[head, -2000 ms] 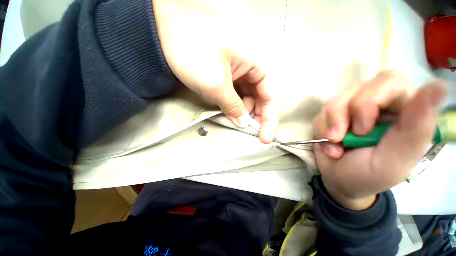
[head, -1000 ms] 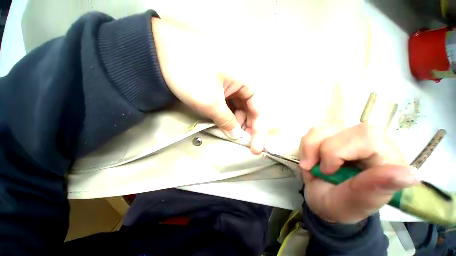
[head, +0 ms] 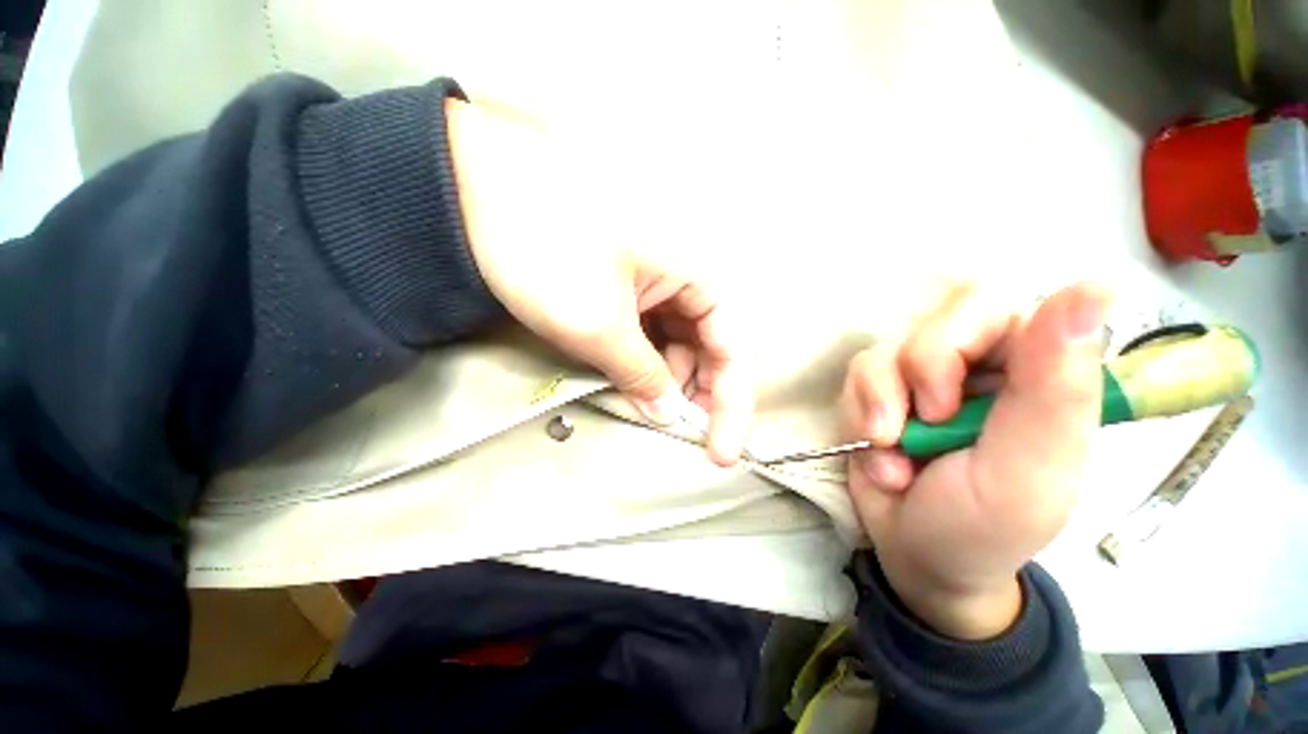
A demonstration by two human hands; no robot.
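A beige bag body (head: pixel 430 495) lies on the white table with its opening edge towards me. A small dark snap button (head: pixel 560 427) shows on it. My left hand (head: pixel 631 337) pinches the opening edge between thumb and fingers. My right hand (head: pixel 975 445) grips a green-handled awl (head: pixel 944 430) with a yellowish taped end. Its thin metal shaft points left, its tip at the edge seam beside my left fingertips. Whether the tip is inside the seam cannot be told.
A red container with a silver top (head: pixel 1205 187) stands at the upper right. A slim brownish stick (head: pixel 1183 473) lies on the white table (head: pixel 1219 588) right of my right hand. An open cardboard carton (head: pixel 251 645) is below the table edge.
The awl has swung from level to tilted down right, then to tilted up right. My right hand has shifted slightly left and down. My left hand keeps its pinch.
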